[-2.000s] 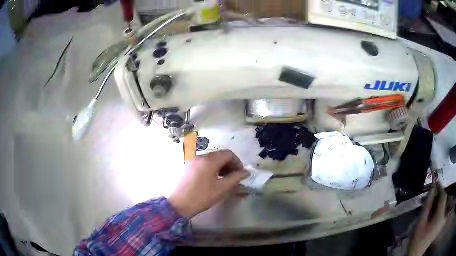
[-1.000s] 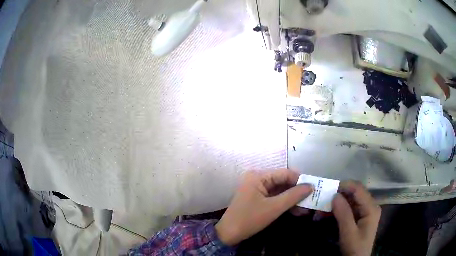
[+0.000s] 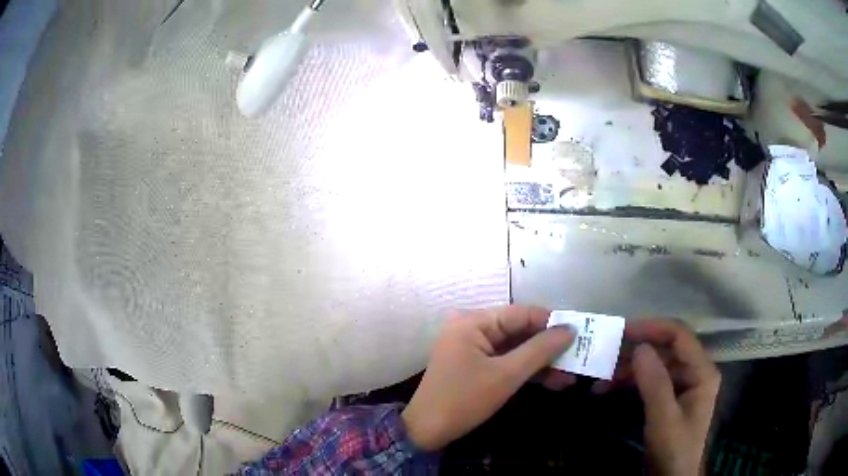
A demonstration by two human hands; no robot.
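Observation:
A small white printed care label is held up at the table's front edge. My left hand pinches its left side between thumb and fingers. My right hand is at its right edge with fingers bent and the thumb a little away from the label; whether these fingers hold it is not clear. A large beige garment panel lies flat left of the machine, washed out by glare near the needle area. The presser foot and needle area is above, beside an upright orange piece.
A heap of dark tabs lies on the machine bed, with a metal-rimmed tray behind it. A white label stack is at right. The lamp head hangs over the panel. Beige cloth hangs below the table at lower left.
My left hand has come back from the machine bed to the front edge with the label. Both hands met at the label; my right thumb has since moved slightly off it. The view has shifted.

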